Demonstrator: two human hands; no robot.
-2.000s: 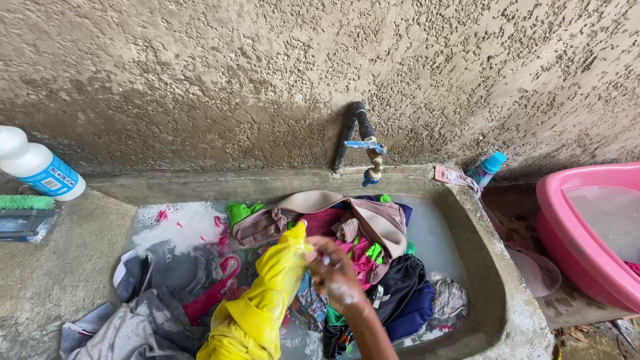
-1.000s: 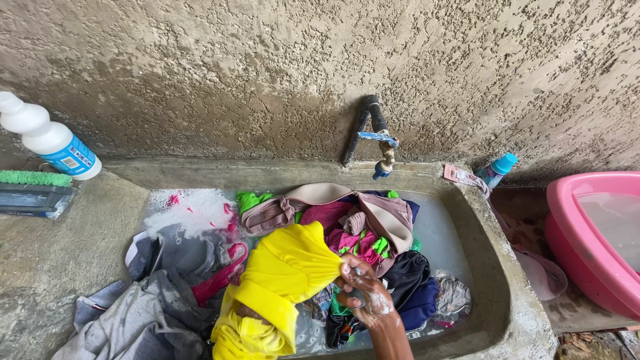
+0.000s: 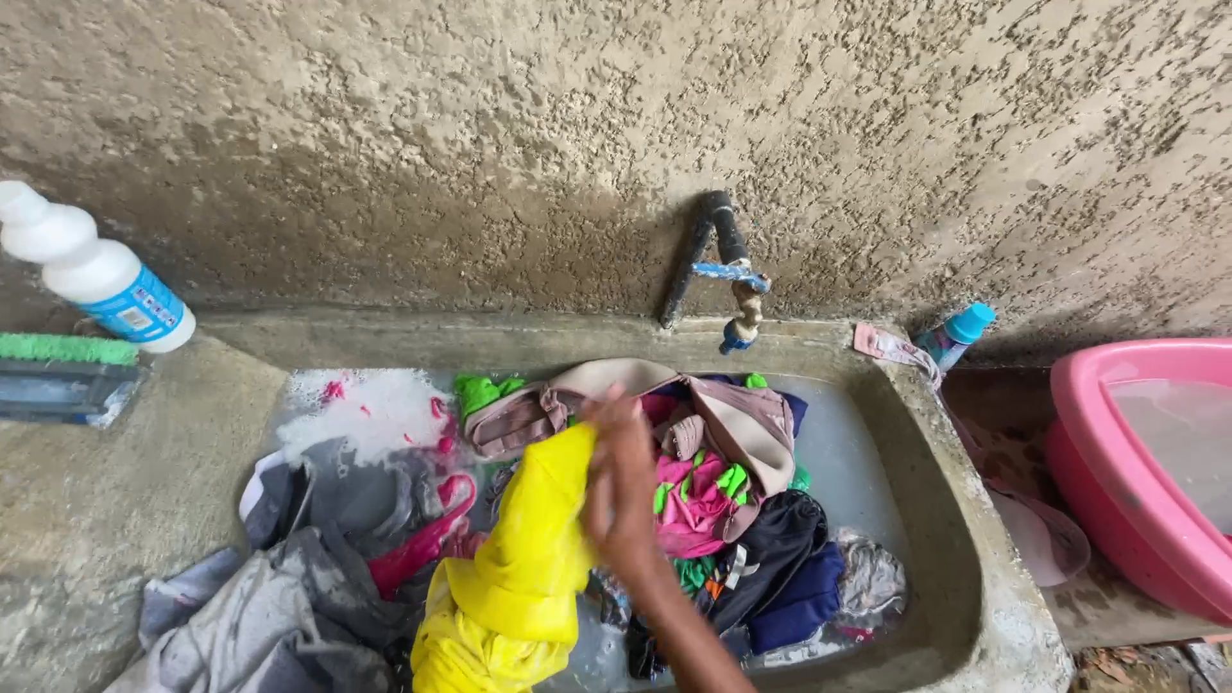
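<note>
My right hand point(image 3: 616, 472), blurred, is at the upper right edge of a wet yellow garment point(image 3: 525, 549); whether its fingers grip the cloth cannot be told. The yellow garment stands raised and bunched over the basin, and my left hand does not show. Behind and to the right, a beige and mauve strapped garment point(image 3: 760, 423) lies on pink cloth point(image 3: 698, 505), with black cloth point(image 3: 784, 544) and navy cloth point(image 3: 799, 602) nearer. Grey garments point(image 3: 289, 597) and a dark pink strip of cloth point(image 3: 414, 558) lie at the left.
The concrete basin point(image 3: 962, 568) holds cloudy, foamy water. A tap point(image 3: 741, 298) juts from the rough wall. On the left ledge are a white bottle point(image 3: 115, 279) and a green-bristled brush point(image 3: 67, 351). A blue-capped bottle point(image 3: 953, 332) and a pink tub point(image 3: 1107, 462) stand at the right.
The yellow garment was spread wider a second ago, with my right hand pinching its right edge; now it is narrower and upright, and my hand is higher against it.
</note>
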